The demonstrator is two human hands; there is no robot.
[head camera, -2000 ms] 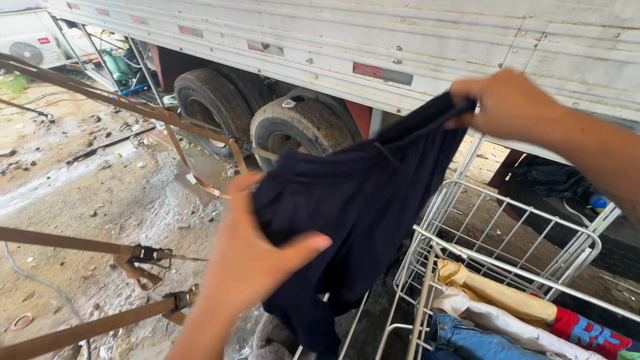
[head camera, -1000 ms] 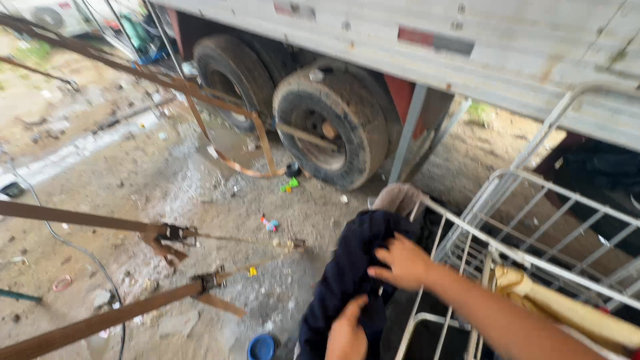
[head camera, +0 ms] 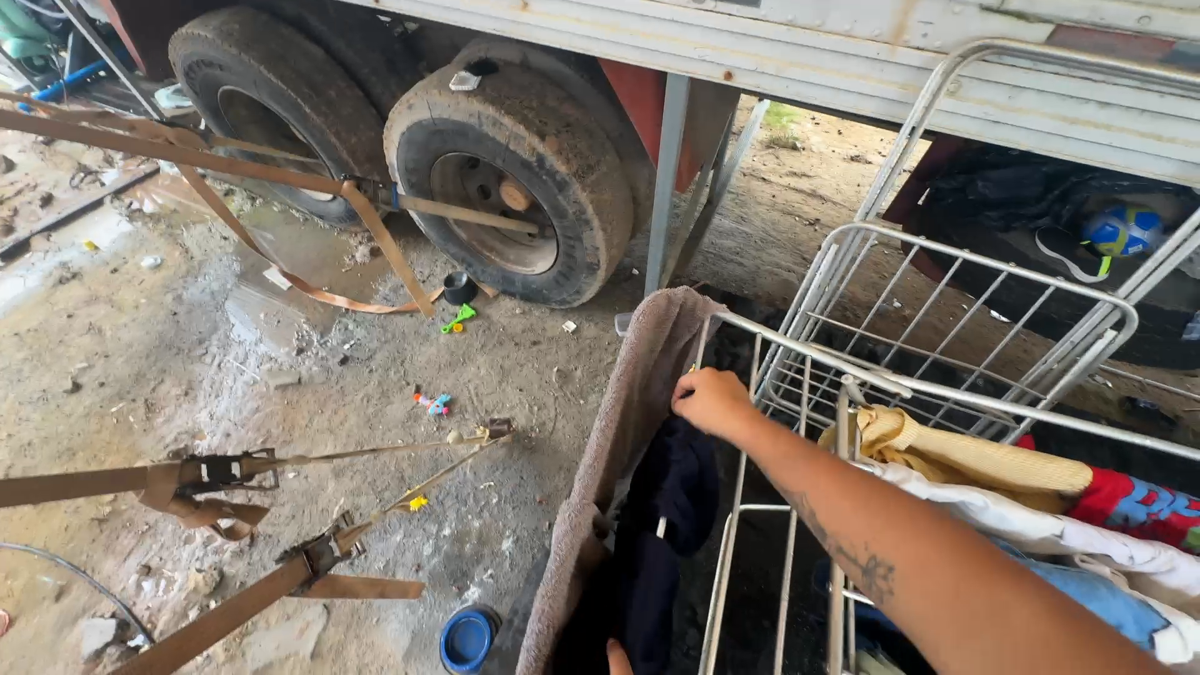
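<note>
The dark navy garment [head camera: 667,497] hangs low over the metal rack [head camera: 783,347], beside a grey-brown towel [head camera: 600,450] draped on the rack's left side. My right hand [head camera: 717,403] pinches the upper end of the garment with closed fingers, near the rack's top rail. Of my left hand [head camera: 619,658] only a fingertip shows at the bottom edge, against the garment's lower part; the rest is out of frame. To the right, a yellow knit garment [head camera: 975,455], a white one [head camera: 984,516] and blue denim [head camera: 1078,581] lie over the rack.
A trailer with large tires [head camera: 511,187] stands ahead, a metal post [head camera: 667,178] beside them. Brown ratchet straps [head camera: 225,473] stretch across the ground at left. A blue container [head camera: 468,639] and small plastic toys [head camera: 433,403] lie on the dirt. A ball [head camera: 1122,231] sits under the trailer.
The navy garment, held up spread between both hands two seconds ago, now hangs low at the rack beside the towel. My left hand has moved down, mostly out of view.
</note>
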